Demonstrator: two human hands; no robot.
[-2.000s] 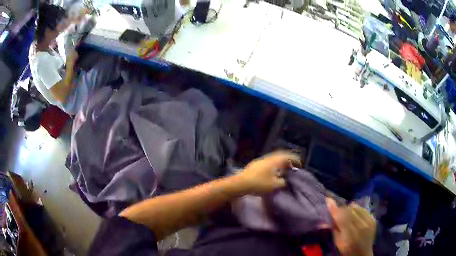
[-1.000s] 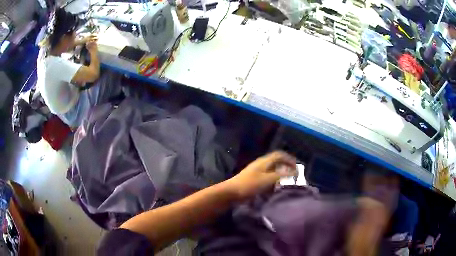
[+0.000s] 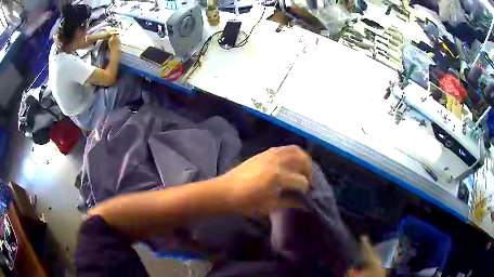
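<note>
My left hand (image 3: 281,176) is closed on the upper end of a dark grey-purple garment piece (image 3: 303,227), above my lap and in front of the table edge. The piece hangs in folds from it down to the lower right. My right hand (image 3: 369,262) is blurred at the bottom, at the lower end of the piece; its fingers are partly hidden. A large pile of the same grey cloth (image 3: 162,149) lies to the left, low beside the table.
The long white table (image 3: 336,81) has a blue front edge. A white sewing machine (image 3: 444,135) stands at right. A person (image 3: 73,76) sits at the upper left by another machine (image 3: 173,27). A blue basket (image 3: 425,243) is below the table at right. Thread snips (image 3: 430,173) lie near the right machine.
My left hand has risen slightly and come nearer, still with the cloth. The piece spread over my lap now hangs narrower between the hands. The white patch by my left hand no longer shows.
</note>
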